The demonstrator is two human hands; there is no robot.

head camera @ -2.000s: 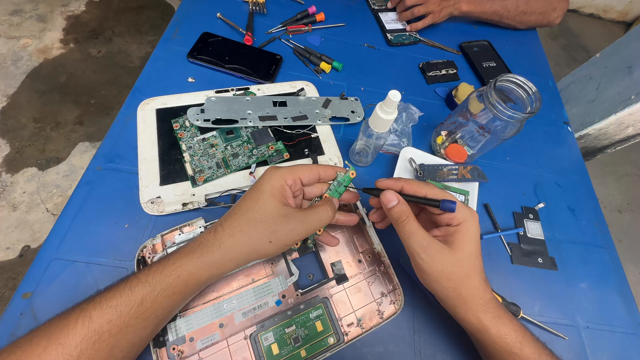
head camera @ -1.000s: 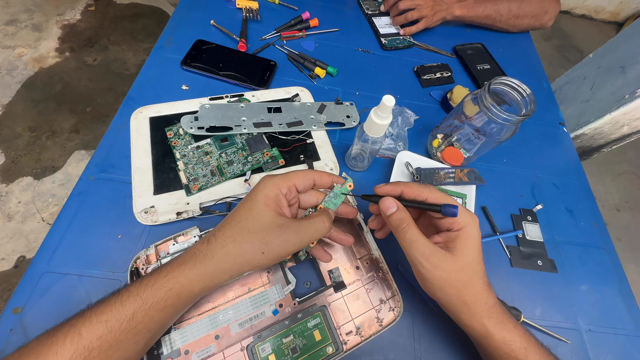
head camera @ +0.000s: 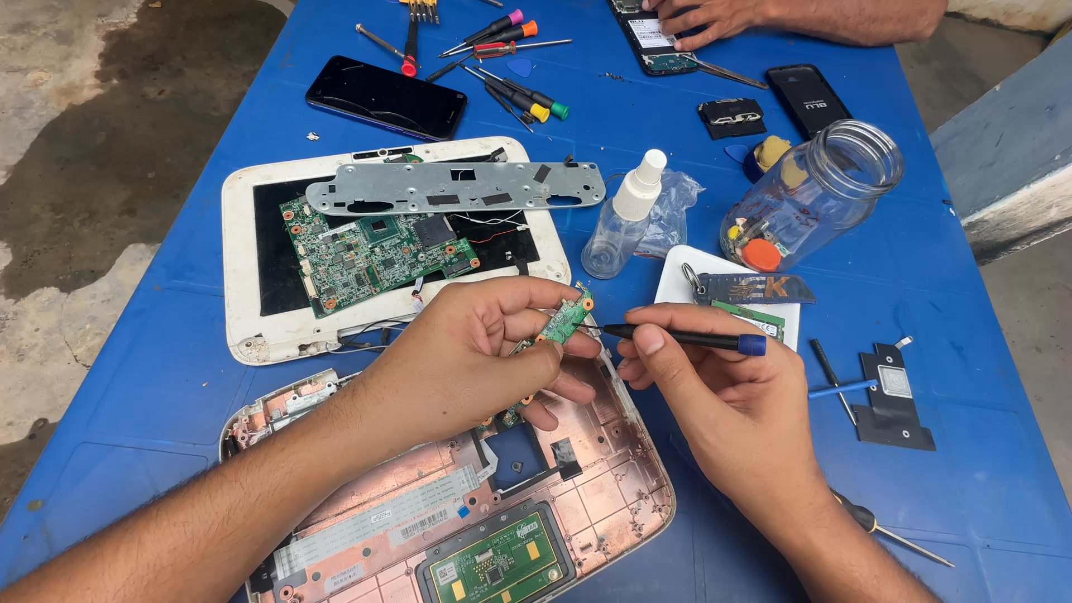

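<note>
My left hand (head camera: 494,356) holds a small green circuit board (head camera: 565,318) upright at a slant between thumb and fingers, over the copper-coloured inside of a laptop's lower case (head camera: 595,502). In my right hand (head camera: 720,385) is a black precision screwdriver (head camera: 687,337) with a blue cap, its thin tip at the face of the small board; whether it touches cannot be told. Behind my left hand, a larger green circuit board (head camera: 368,255) and a perforated metal plate (head camera: 461,186) rest on a white-framed screen (head camera: 544,243). My left fingers hide part of the small board.
A spray bottle (head camera: 624,218), an open glass jar (head camera: 812,197) and a white tray (head camera: 674,272) with a key tag stand behind my right hand. Several screwdrivers (head camera: 519,96) and a smartphone (head camera: 385,96) lie farther back. Another person's hand (head camera: 712,21) touches an opened phone (head camera: 657,42). A screwdriver (head camera: 896,532) lies by my right forearm.
The small board in my left hand has tilted somewhat from its earlier pose. The screwdriver stays in my right hand, its tip close to the board.
</note>
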